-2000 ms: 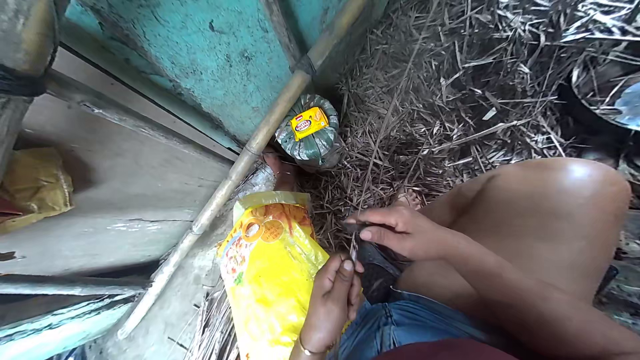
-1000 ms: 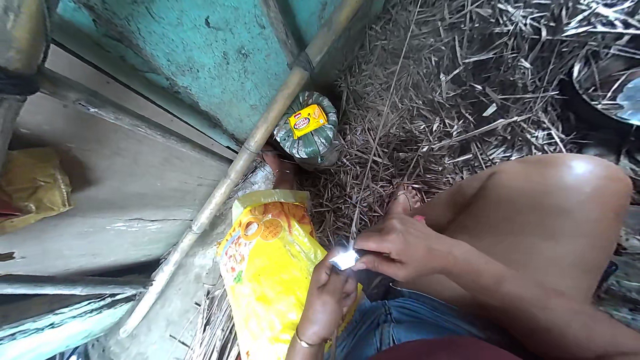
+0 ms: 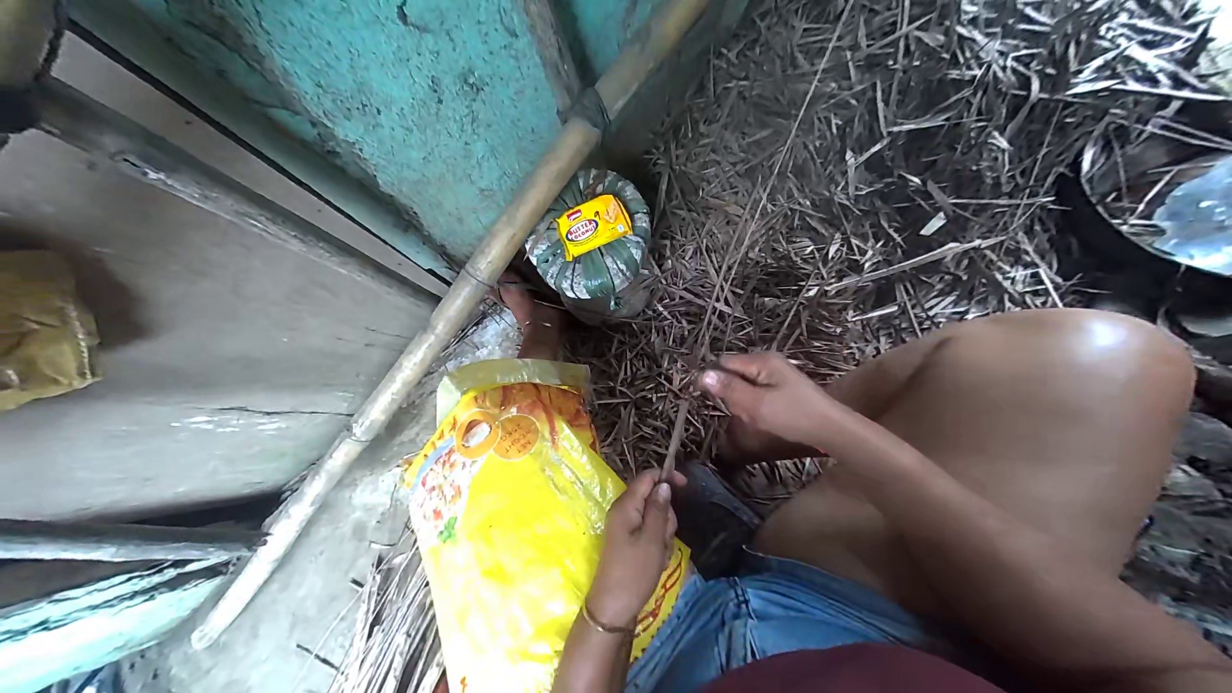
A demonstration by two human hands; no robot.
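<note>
A thin strip of dried plant material (image 3: 678, 435) runs between my two hands. My left hand (image 3: 639, 525) is closed on its lower end, above the edge of a yellow printed plastic sack (image 3: 525, 539) that lies over my leg. Up and to the right, my right hand (image 3: 770, 395) pinches the strip's upper part between thumb and fingers. A long thin strand (image 3: 784, 149) extends upward from near the right hand across the litter; whether it is the same piece I cannot tell.
Dry leaf litter (image 3: 866, 212) covers the ground. A yellow biscuit packet (image 3: 594, 227) lies on a round bundle wrapped in green-and-white plastic (image 3: 606, 279). A bamboo pole (image 3: 423, 337) slants before a turquoise wall (image 3: 385, 106). A dark round pan (image 3: 1107, 226) stands at right, and dry stalks (image 3: 390, 616) lie lower left.
My hands were close together one second ago, with a bright shiny spot between them. Now they are apart, the right one higher, with the strip showing between them.
</note>
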